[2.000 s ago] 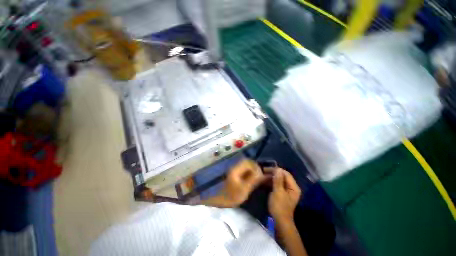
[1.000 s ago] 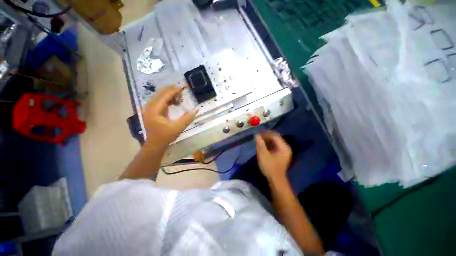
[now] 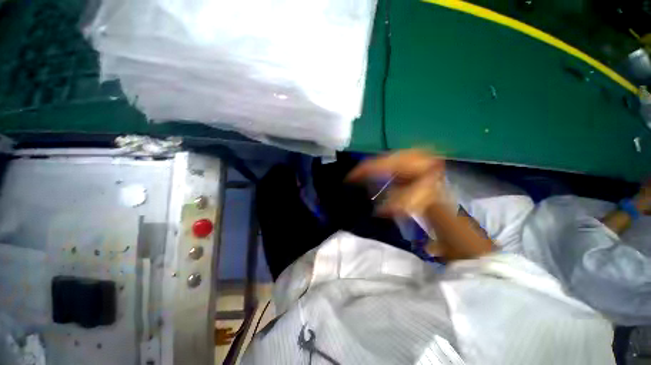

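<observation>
My hands (image 3: 415, 187) are blurred and overlap right of centre, in front of the green surface's near edge. I cannot tell which hand is which. A thin, light line (image 3: 385, 187) shows by the fingers; what it is and whether it is held is unclear. The black block fixture (image 3: 84, 301) lies on the pale metal machine bed (image 3: 44, 207) at the lower left, away from my hands. Whether a ring sits on the fixture cannot be seen.
A stack of white sheets (image 3: 243, 64) lies on the green surface (image 3: 442, 85) at the top. A red button (image 3: 203, 228) and silver knobs (image 3: 195, 252) line the machine's front edge. Another person's pale sleeve (image 3: 592, 249) is close at the right. Foil (image 3: 148, 145) lies by the machine corner.
The view has turned, so the machine now shows at the left and the sheets at the top. One hand was over the machine bed by the fixture; both are now together away from it.
</observation>
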